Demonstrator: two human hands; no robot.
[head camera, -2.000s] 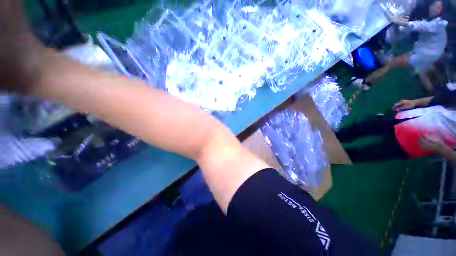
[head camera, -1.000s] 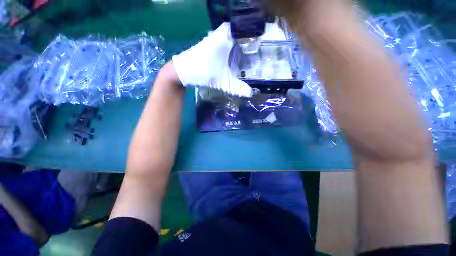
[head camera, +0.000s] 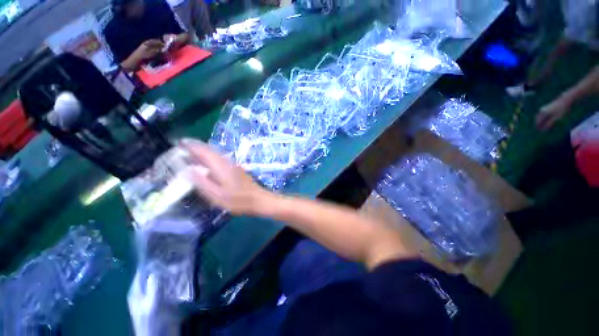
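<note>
The press (head camera: 98, 118), black with a pale round knob, stands at the left. My bare right hand (head camera: 220, 178) reaches to the cream block of the holding jig (head camera: 148, 190), its fingers over the block's right side. The hand is blurred, and I cannot tell whether it grips anything. A clear phone case with limp plastic film (head camera: 167, 252) lies at the near side of the block. No left hand can be made out; a whitish blurred shape runs down from the case to the bottom edge.
A pile of clear cases (head camera: 315, 111) lies along the bench right of the jig. Crinkly film-wrapped cases (head camera: 59, 282) lie at lower left. An open carton (head camera: 453, 203) with wrapped pieces stands below the bench edge. A person works across the bench at a red sheet (head camera: 174, 65); another person's arm is at right.
The view has turned right and tilted. The white-gloved left hand, at the jig a second ago, is no longer discernible. My right hand now shows at the block, and a filmed case lies beside it.
</note>
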